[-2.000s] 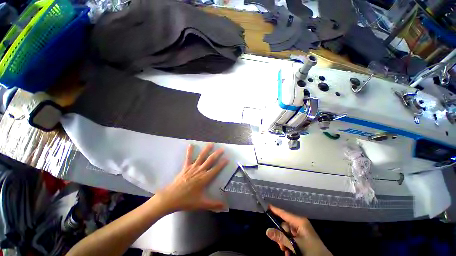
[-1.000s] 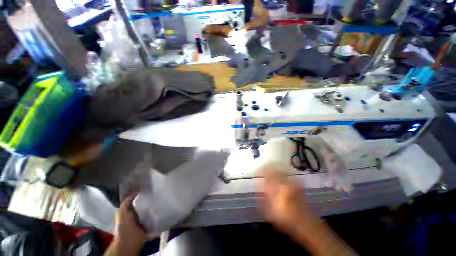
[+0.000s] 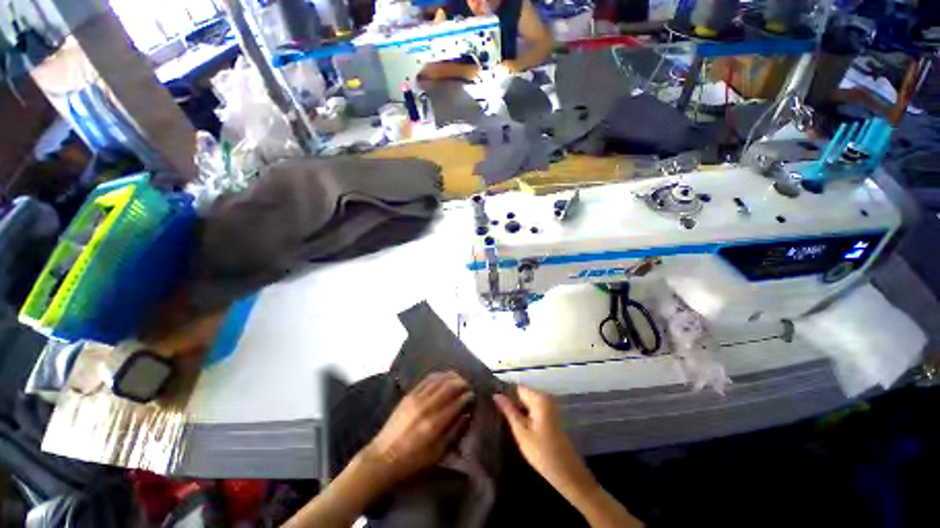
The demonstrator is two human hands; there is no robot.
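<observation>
A dark grey-brown garment panel (image 3: 428,348) lies bunched over the table's front edge in front of me, its narrow end pointing up on the white tabletop. My left hand (image 3: 428,418) grips the panel's folded middle. My right hand (image 3: 531,418) pinches the panel's right edge between thumb and fingers. The lower part of the cloth hangs toward my lap. The presser foot and needle area (image 3: 518,309) is up and right of the cloth, apart from it. Scissors (image 3: 629,322) with black loop handles lie under the machine arm.
The sewing machine (image 3: 660,232) stands at the right. A pinkish-white thread bundle (image 3: 693,345) and white cloth (image 3: 871,335) lie right of the scissors. A dark panel stack (image 3: 309,211) is behind left, beside the baskets (image 3: 113,258). A small dark square device (image 3: 141,375) sits at left. A person works behind.
The scissors have gone from my right hand to under the machine arm. The dark panel has left its flat place at left and is bunched in both hands. The white piece is no longer visible there.
</observation>
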